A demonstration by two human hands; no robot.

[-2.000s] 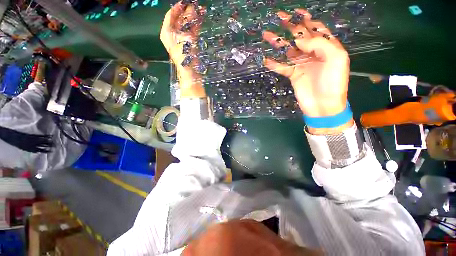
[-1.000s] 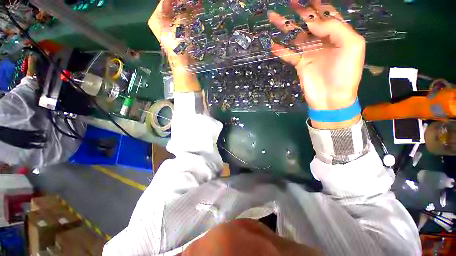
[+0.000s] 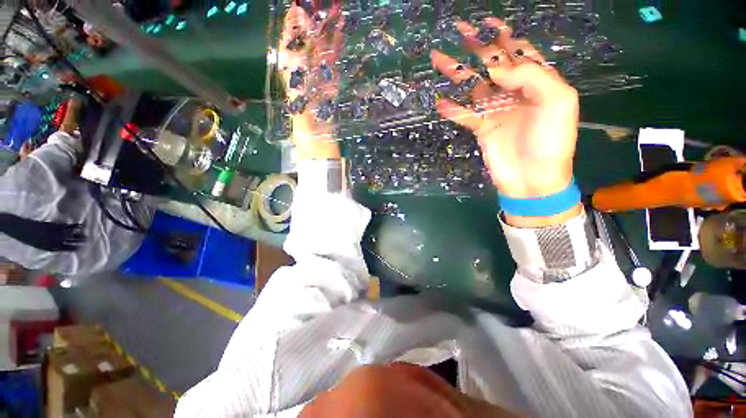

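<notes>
A clear blister tray (image 3: 393,92) with dark small parts in its pockets is lifted at the top of the view. My left hand (image 3: 309,77) is behind or under its left end, seen through the clear plastic. My right hand (image 3: 523,102), with a blue wrist strap (image 3: 540,202), supports the tray's right part from below, fingers spread and seen partly through it. A second blister tray (image 3: 417,159) with dark parts lies on the green mat beneath the lifted one. Small loose parts (image 3: 393,211) lie near its front edge.
A tape roll (image 3: 274,202) and a green-capped bottle (image 3: 221,181) are left of the trays. An orange tool (image 3: 671,186), a black panel with white border (image 3: 661,151) and a round pot (image 3: 724,235) are at right. Another person's sleeve (image 3: 49,188) shows far left. Blue bins (image 3: 200,249) are below.
Against one second ago, the bench and hands appear slightly lower in the view. The lifted tray's left end now overlaps my left hand more. Both hands still hold the tray.
</notes>
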